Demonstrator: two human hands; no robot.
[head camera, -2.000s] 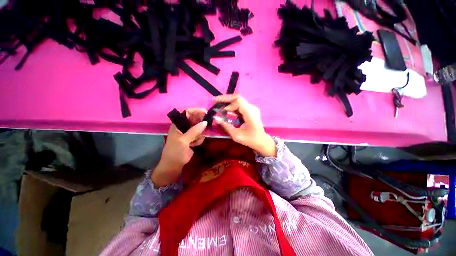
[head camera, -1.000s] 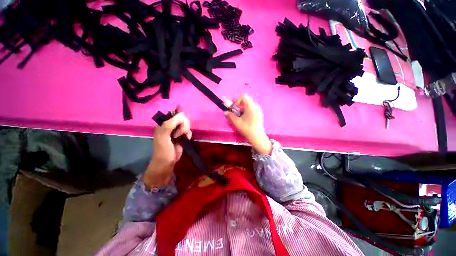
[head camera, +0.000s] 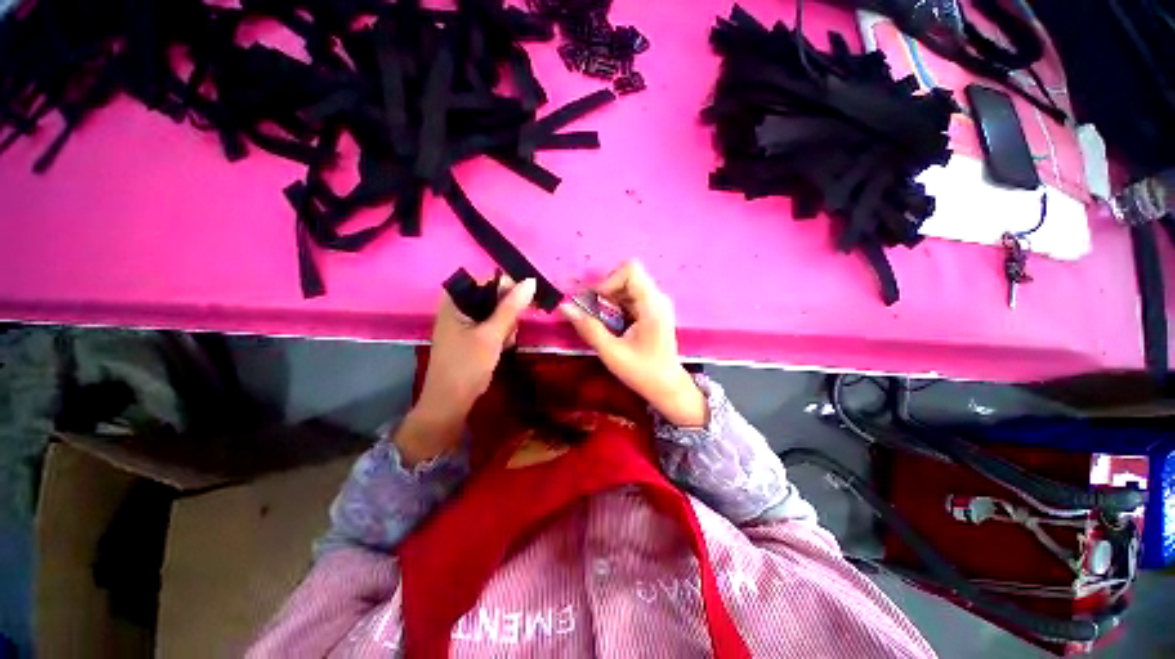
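My left hand (head camera: 483, 322) is at the table's front edge, closed on black webbing straps (head camera: 472, 295) whose ends stick up above the fingers. A single black strap (head camera: 487, 242) runs from the loose left pile (head camera: 374, 103) to between my hands, its near end by my left fingertips and right fingers. My right hand (head camera: 625, 322) holds small silvery snips (head camera: 599, 308), partly hidden by the fingers, with the tip close to that strap end. A denser fanned pile of straps (head camera: 831, 135) lies to the right.
Small black buckles (head camera: 599, 45) lie between the piles. At right are a smartphone (head camera: 1003, 137), a white sheet (head camera: 986, 206), keys (head camera: 1015, 268) and a clear bottle (head camera: 1143, 202). Below the pink table (head camera: 193, 258) are a cardboard box (head camera: 258, 547) and a red machine (head camera: 941, 521) with hoses.
My hands have come together at the table edge. The strap that hung from my left hand over the apron no longer shows there. The strap from the pile now reaches to my left hand.
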